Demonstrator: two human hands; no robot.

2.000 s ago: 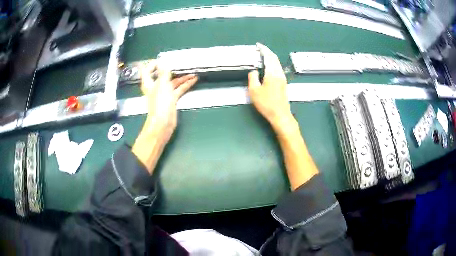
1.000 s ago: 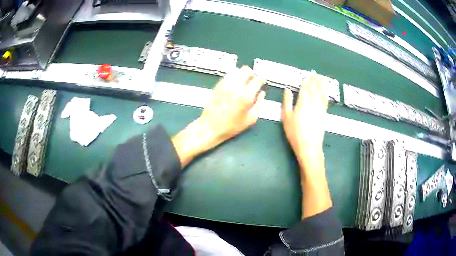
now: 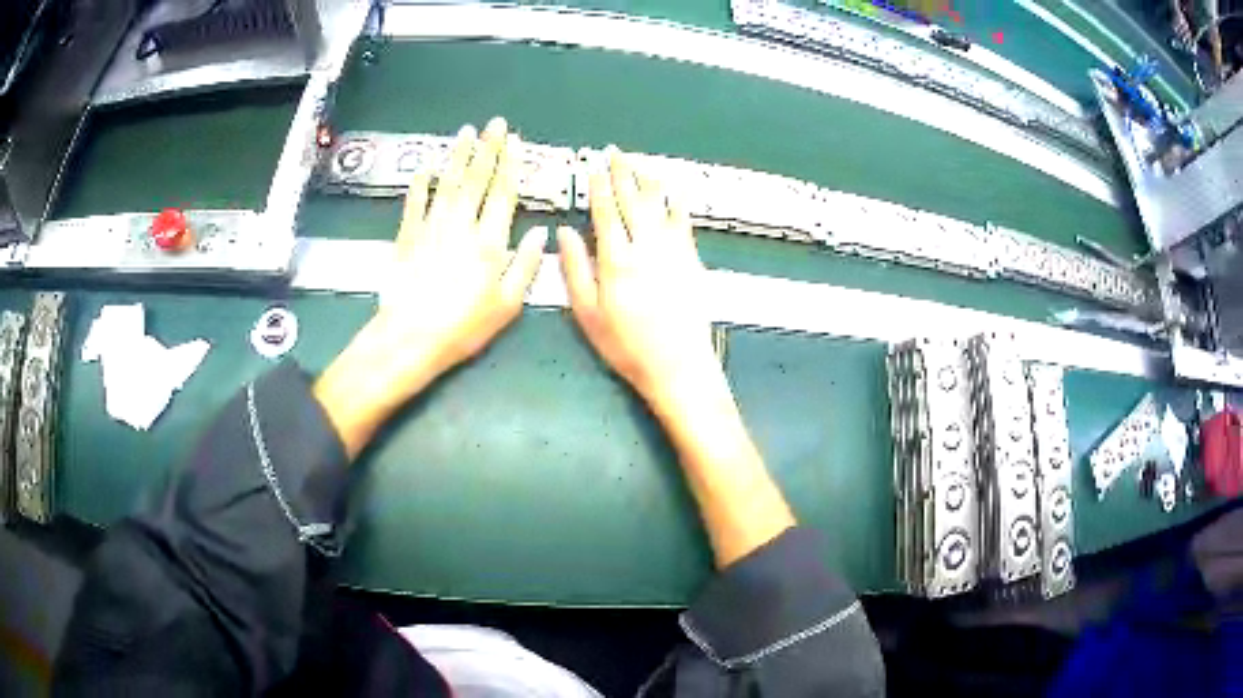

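Note:
A row of metal plates lies end to end on the green bench between pale rails. My left hand rests flat on the leftmost plate, which shows round rings. Its fingers are slightly spread and cover part of the plate. My right hand lies with its fingertips on the second plate, near that plate's left end. A narrow gap shows between these two plates, between my hands. Both thumbs are off the plates. The second plate touches or nearly touches the third plate.
Plate stacks stand at the near right. A red button sits on the left machine base. A round disc, white cloth and upright plates lie near left. The near rail runs across. Another plate row lies at the back.
The plates, held as a stack two seconds ago, now lie in line. Since one second ago, the gap left of the second plate has narrowed and my hands have spread flat. The view has shifted.

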